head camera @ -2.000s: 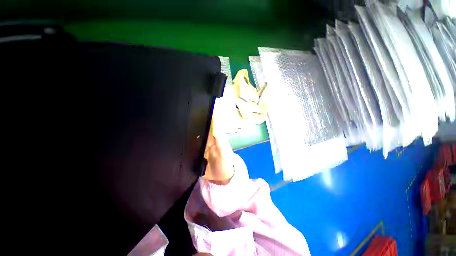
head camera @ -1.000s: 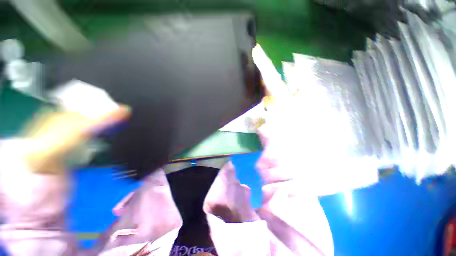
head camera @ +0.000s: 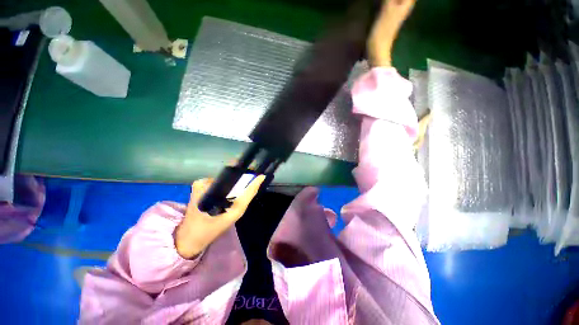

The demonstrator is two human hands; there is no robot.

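The black folding unit is held up in the air, slanting from lower left to upper right above the bench. Its lower end shows two narrow black bars running to a black crosspiece with a white label. My left hand holds this lower end at the crosspiece. My right hand is at the unit's upper right end and grips its edge; the top of the unit is dark and cut off by the frame. A silvery bubble bag lies flat on the bench beneath the unit.
A white bottle stands or lies at the left by a pale post. Another black unit is at the far left edge, with a pink sleeve below it. Bubble bags lean in a row at right, a yellow cloth beside them.
The unit has turned from a broad face to a narrow slanted view, its bars now showing. My left hand has moved to its lower end, and my right hand has gone up. The bubble bag is uncovered.
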